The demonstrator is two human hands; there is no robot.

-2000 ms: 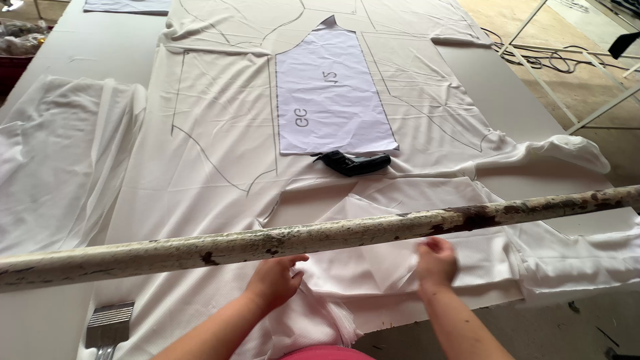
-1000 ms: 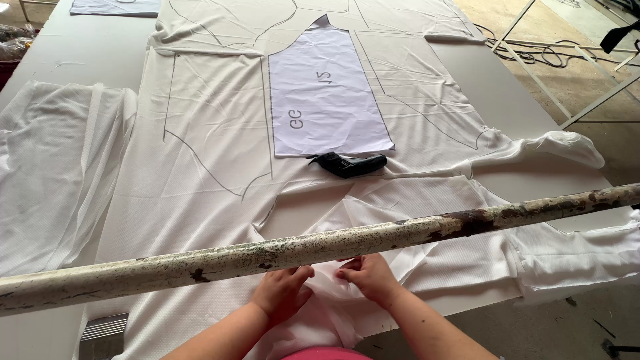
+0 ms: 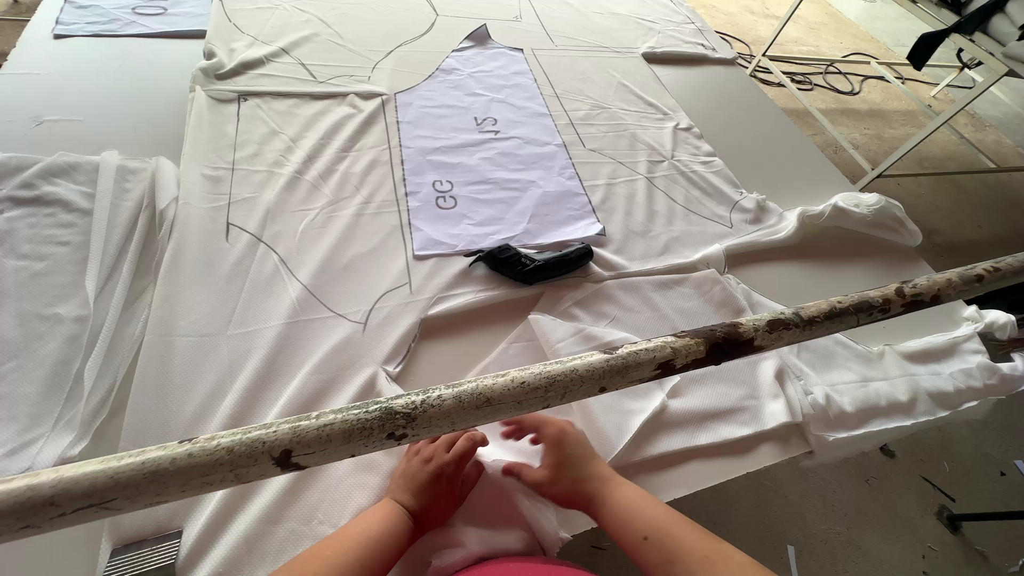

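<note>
White textured fabric (image 3: pixel 304 352) with drawn pattern outlines covers the table. A paper pattern piece (image 3: pixel 488 160) bearing writing lies on it, and a black-handled tool (image 3: pixel 536 262), its kind unclear, rests at the paper's lower edge. Below the pole, my left hand (image 3: pixel 440 472) has its fingers bent against the fabric near the table's front edge; whether they pinch it cannot be told. Just to the right, my right hand (image 3: pixel 552 460) hovers over or touches the same fabric, thumb and fingers apart, holding nothing.
A worn, white-painted pole (image 3: pixel 480 394) crosses the view just beyond my hands. Folded white cloth (image 3: pixel 72 296) lies at the left, above a ridged metal object (image 3: pixel 144 554). Another paper sheet (image 3: pixel 132 18) is at the back left. Cables (image 3: pixel 832 76) and a metal frame (image 3: pixel 928 132) stand right.
My right hand has come left, from farther along the front edge to beside my left hand. Its fingers, closer together one second ago, have spread.
</note>
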